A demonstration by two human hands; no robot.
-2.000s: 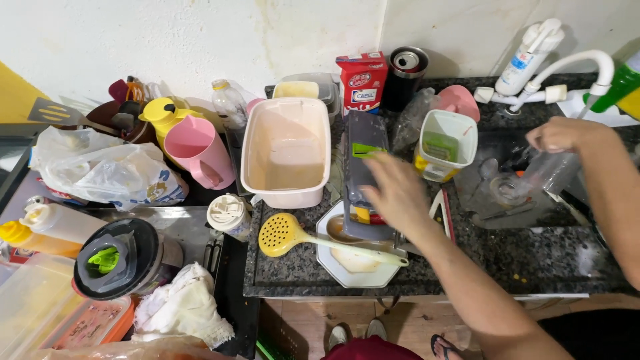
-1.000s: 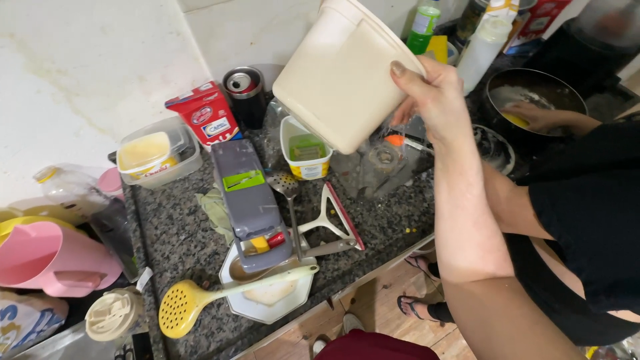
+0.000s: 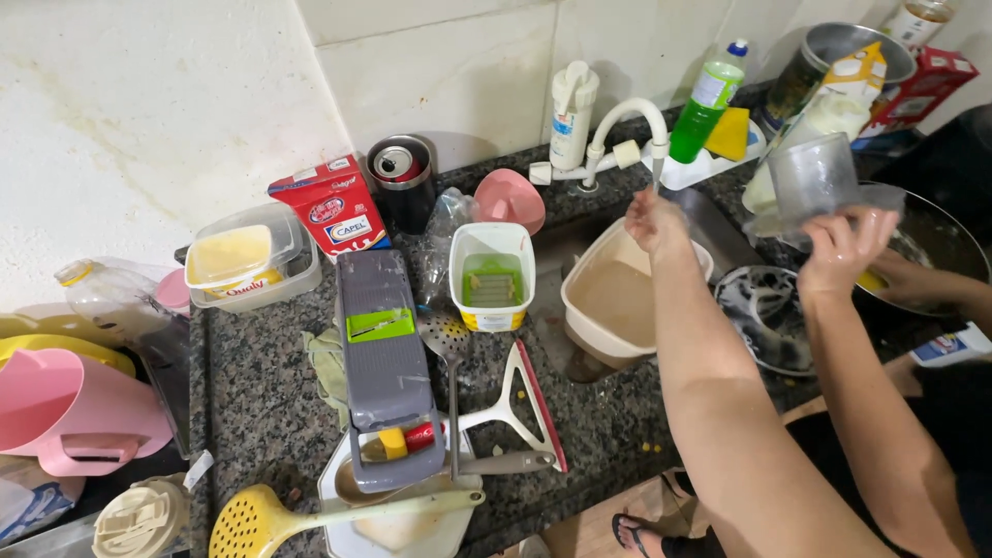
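My left hand [image 3: 657, 221] is just below the spout of the white faucet [image 3: 632, 116], over the sink; its fingers are partly hidden. Under it, a cream plastic tub [image 3: 612, 302] stands tilted in the sink with cloudy liquid in it. To the right, my right hand [image 3: 845, 244] holds up a clear plastic container [image 3: 814, 178], its fingers blurred at the base. Left of the sink are a white tub with a green grater insert [image 3: 493, 271], a grey mandoline slicer [image 3: 384, 333], a slotted metal spoon [image 3: 449, 337] and a white squeegee [image 3: 511, 403].
A yellow skimmer [image 3: 252, 523] lies across a white plate [image 3: 403, 535]. Dish soap [image 3: 701, 108] and a yellow sponge [image 3: 728, 133] are behind the sink. At right, another person's hand [image 3: 914, 279] is in a pan [image 3: 953, 232], beside a wet round lid [image 3: 763, 318].
The cream tub stood on the counter at left, was then held up in a hand, and is now in the sink. The clear container is now raised in my right hand. The view has shifted.
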